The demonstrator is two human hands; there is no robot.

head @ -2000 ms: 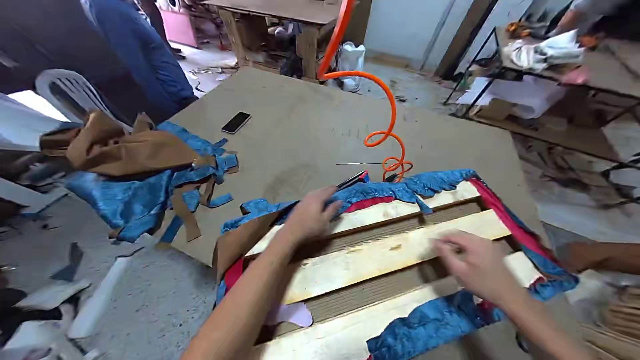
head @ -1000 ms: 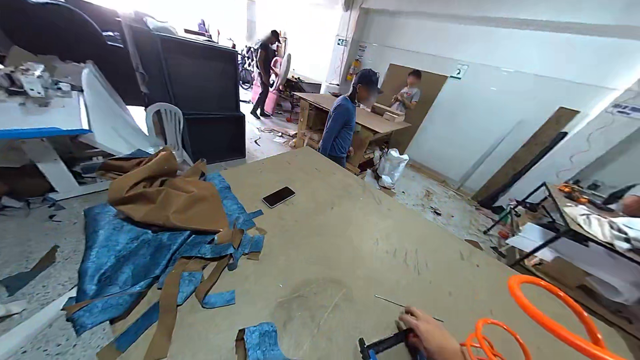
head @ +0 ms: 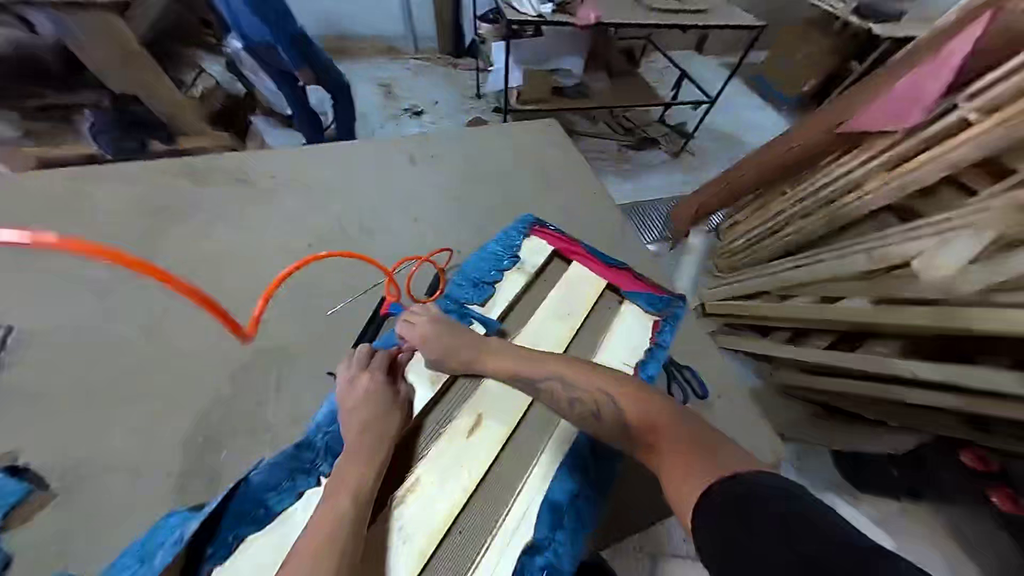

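A wooden slatted frame lies at a slant on the table, its edges wrapped in blue fabric with a red strip at the far end. My left hand and my right hand meet at the frame's left edge, their fingers closed on the blue fabric there. A black tool, partly hidden, lies just beyond them beside a coiled orange air hose. A thin metal rod rests by the coil. Scissors with dark blue handles lie against the frame's right side.
The broad table top extends left and beyond the frame. Stacked wooden frames rise at the right, near a brown roll. Behind the table are a metal-legged table and a person in blue clothes. Fabric scraps lie at the left edge.
The view has swung widely. One second ago one hand was at the black tool on the table; now both hands are together on the fabric at the frame's left edge.
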